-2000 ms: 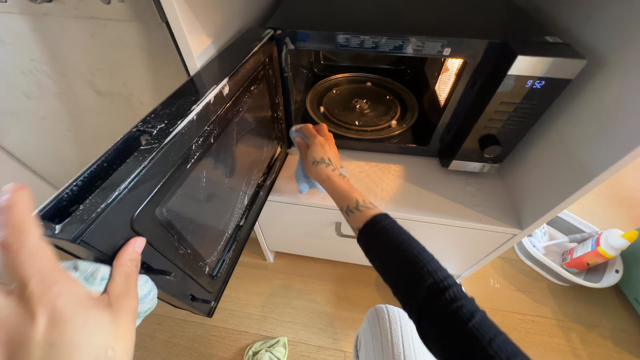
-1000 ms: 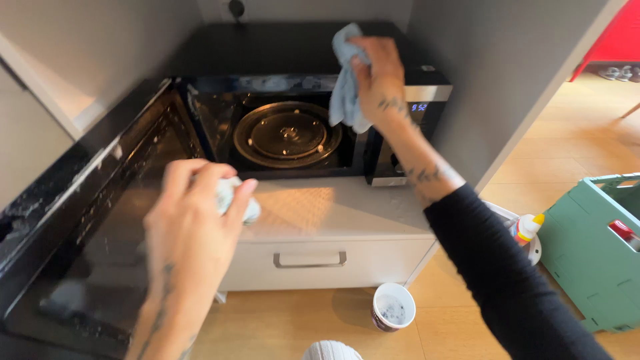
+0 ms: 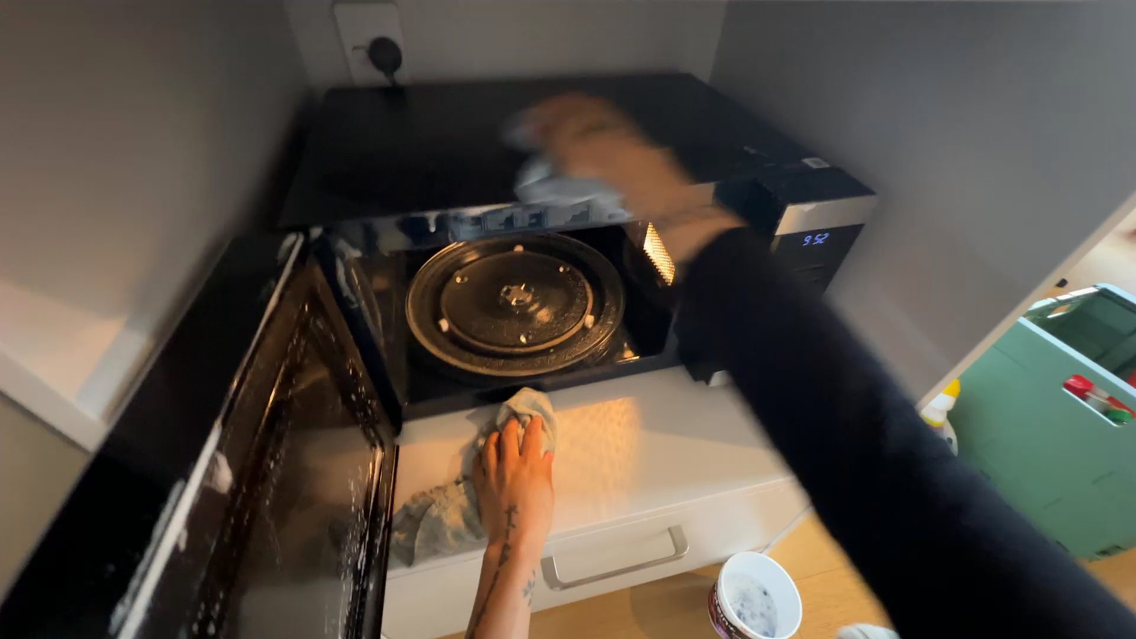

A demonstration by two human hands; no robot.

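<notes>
A black microwave oven [image 3: 461,146] stands with its door [image 3: 266,461] swung out to the left, foam streaks on it. Its glass turntable [image 3: 516,302] shows inside, lit by the interior lamp. My right hand [image 3: 612,146], blurred, is over the front part of the oven's top, holding a pale blue cloth [image 3: 568,186]. Below the cavity, my left hand [image 3: 515,479] presses a light patterned cloth [image 3: 530,410] against the white cabinet top at the oven's front edge; more cloth [image 3: 439,519] lies to the left of the wrist.
A white drawer with a metal handle [image 3: 614,568] is beneath the oven. A bucket [image 3: 754,599] with foamy liquid stands on the wood floor. Right, beyond the cabinet's side panel [image 3: 905,177], are a bottle with a yellow cap [image 3: 942,410] and a green crate [image 3: 1029,435]. A plug [image 3: 385,55] sits in the back wall.
My right hand has moved with the blue cloth from low by the cavity to the oven's top, then left across it. My left hand has left the door and come down onto the cabinet top.
</notes>
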